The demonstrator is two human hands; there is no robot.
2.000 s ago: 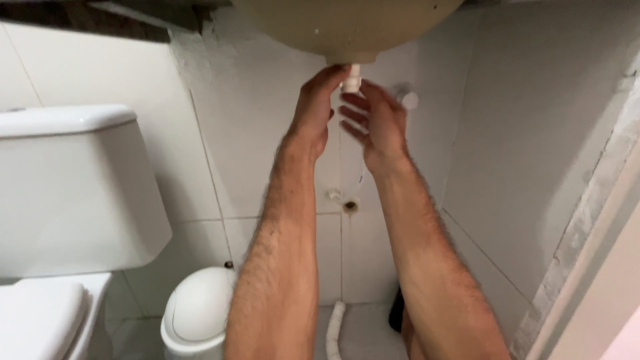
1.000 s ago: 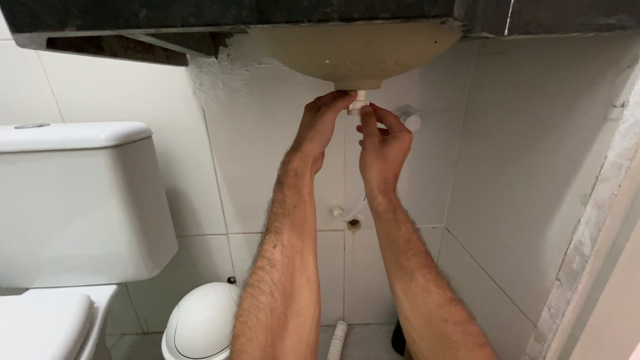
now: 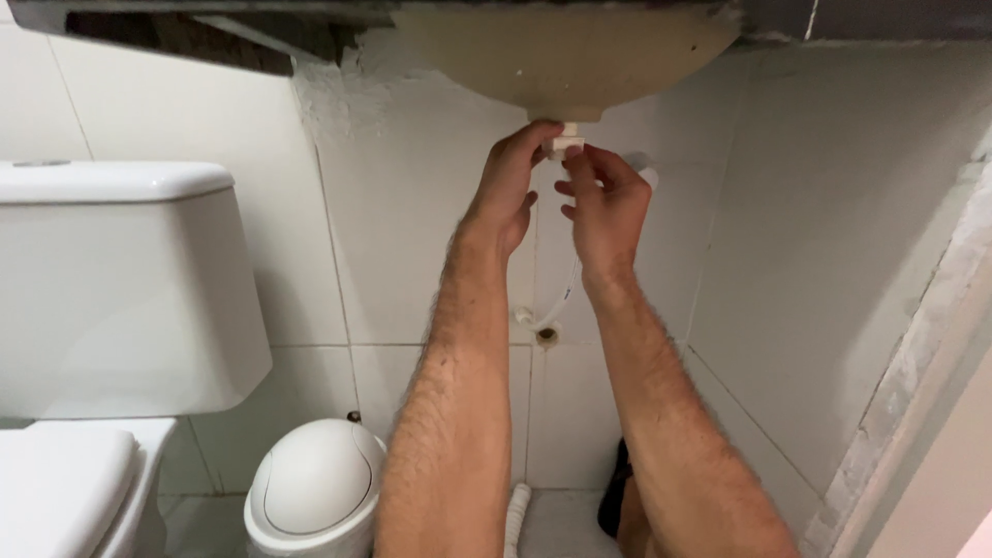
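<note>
Under the sink basin (image 3: 570,58), a white plastic drain fitting (image 3: 568,143) hangs from the basin's bottom outlet. My left hand (image 3: 513,182) reaches up to it from the left, its thumb and fingers around the fitting's upper left side. From the right, my right hand (image 3: 612,194) pinches the fitting's lower part between thumb and fingers, its other fingers loosely curled. A thin white supply hose (image 3: 566,298) runs behind my right hand down to a wall connection (image 3: 525,315). Beside that connection is a round drain hole (image 3: 546,335) in the tiled wall.
A dark countertop (image 3: 891,22) spans the top. At left are a toilet cistern (image 3: 116,294) and toilet seat (image 3: 62,488). A white swing-lid bin (image 3: 318,477) stands left of my forearms. A white corrugated pipe (image 3: 517,515) lies on the floor. A white round fitting (image 3: 648,179) is on the wall.
Two seconds ago my right hand's fingers were spread beside the fitting; they now pinch its lower part. My left hand stays at the fitting. The view has shifted, showing more of the countertop.
</note>
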